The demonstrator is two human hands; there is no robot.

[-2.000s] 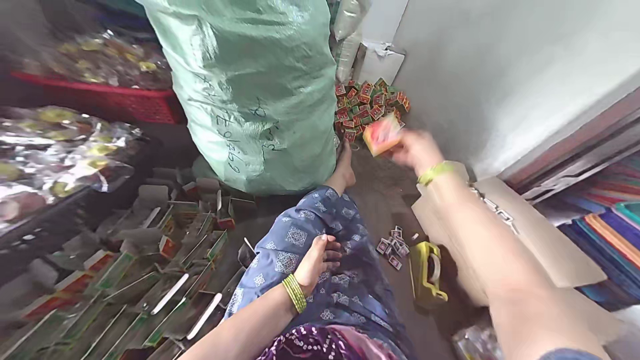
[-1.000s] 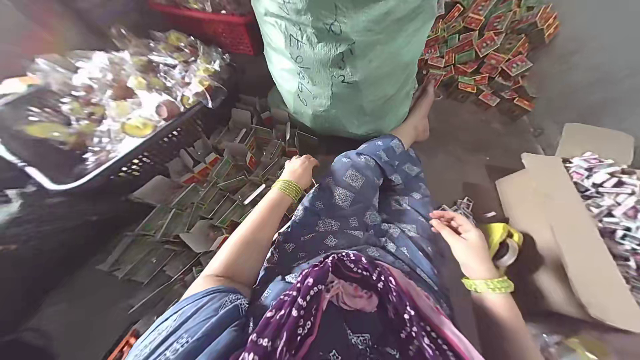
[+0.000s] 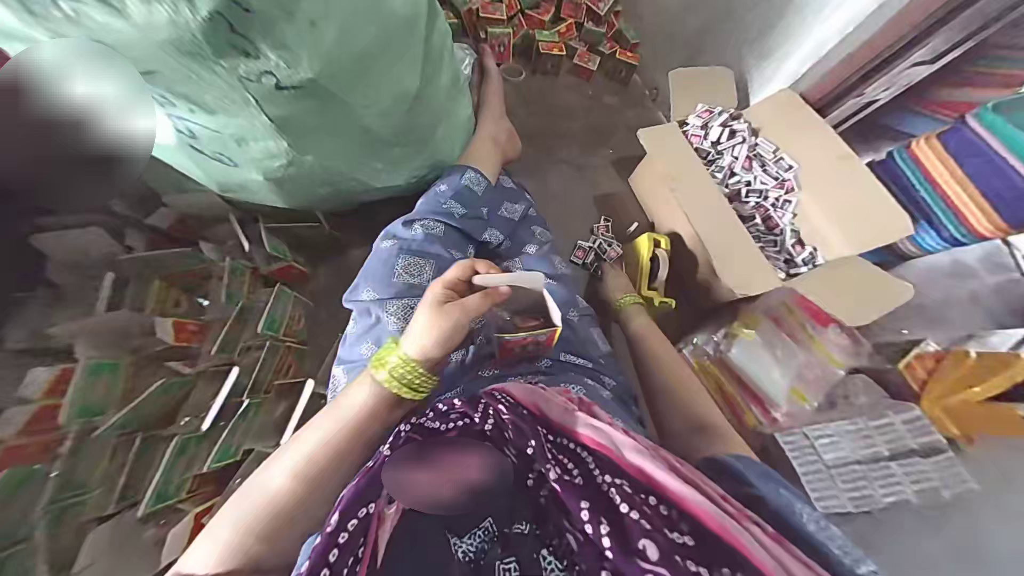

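Observation:
My left hand (image 3: 456,308) grips the flap of a small open printed cardboard box (image 3: 528,340), whose red and yellow side shows above my lap; something dark lies inside it. My right hand (image 3: 616,288) reaches down to the floor at a small pile of little printed matchbox-like packets (image 3: 596,244); its fingertips are partly hidden, so a hold on a packet cannot be made out. Just right of that hand stands a yellow tape dispenser (image 3: 654,268) with a roll in it.
Rows of open small boxes (image 3: 272,312) cover the floor at left. A large green sack (image 3: 320,96) stands ahead, with closed boxes (image 3: 552,48) piled beyond my foot. At right are a carton (image 3: 696,208) of little packets, plastic-wrapped goods (image 3: 784,352), stacked packs (image 3: 872,456) and folded cloths (image 3: 960,176).
My left hand was over the rows of boxes and now holds an open box above my lap. My right hand has moved down to the small packets on the floor.

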